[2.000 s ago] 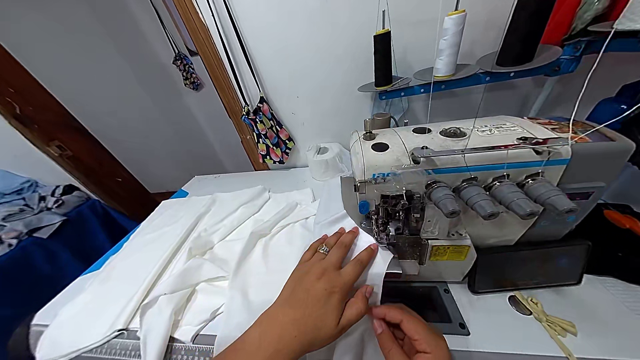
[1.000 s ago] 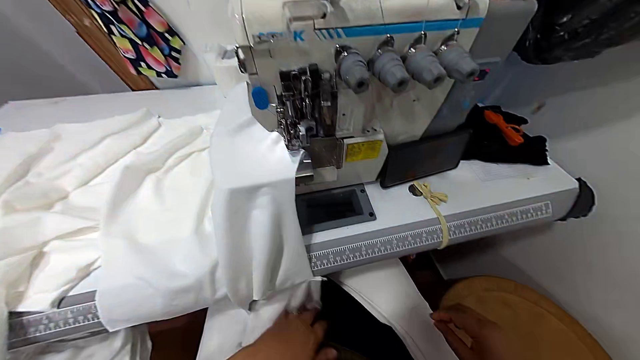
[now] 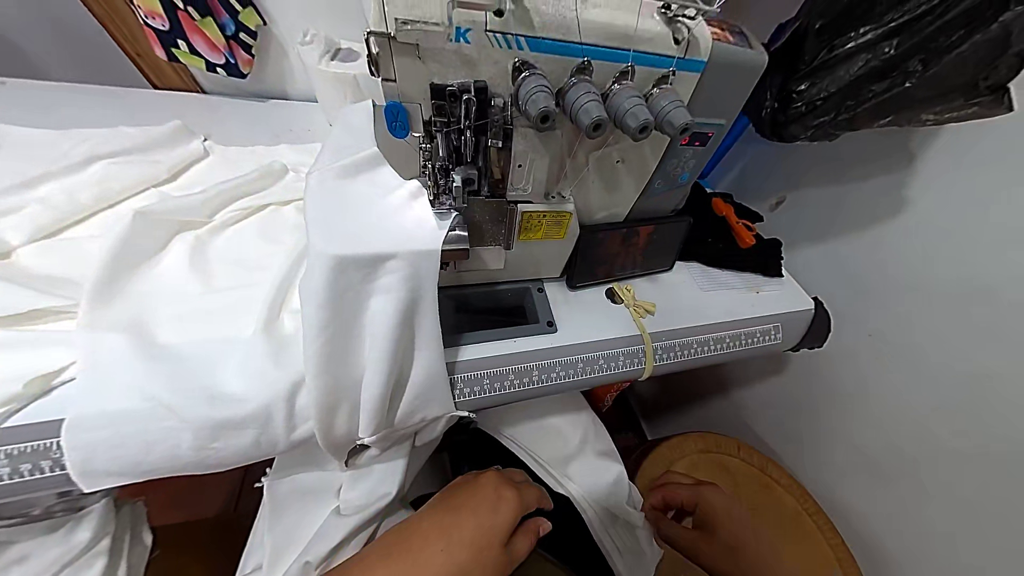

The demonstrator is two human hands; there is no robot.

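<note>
White fabric [image 3: 376,320] runs from beside the needle area of an overlock sewing machine [image 3: 472,160] down over the table's front edge. More of it lies in folds across the left of the table and hangs below. My left hand [image 3: 480,512] is low in the middle, over dark cloth between hanging parts of the white fabric; its fingers are bent, and whether they grip anything is unclear. To the right, my right hand [image 3: 692,516] has its thumb and fingers at the edge of the hanging white fabric [image 3: 572,456], apparently pinching it.
A round wooden surface [image 3: 736,464] is under my right hand. A phone [image 3: 628,250] leans by the machine, near black cloth [image 3: 724,232] with an orange-handled tool [image 3: 734,222]. A yellowish tie [image 3: 636,308] loops over the ruler-marked table edge [image 3: 560,368]. A black plastic bag [image 3: 888,64] hangs upper right.
Both hands were on the white fabric by the machine two seconds ago; they are now below the table edge, where fabric hangs. The view has swung down and closer.
</note>
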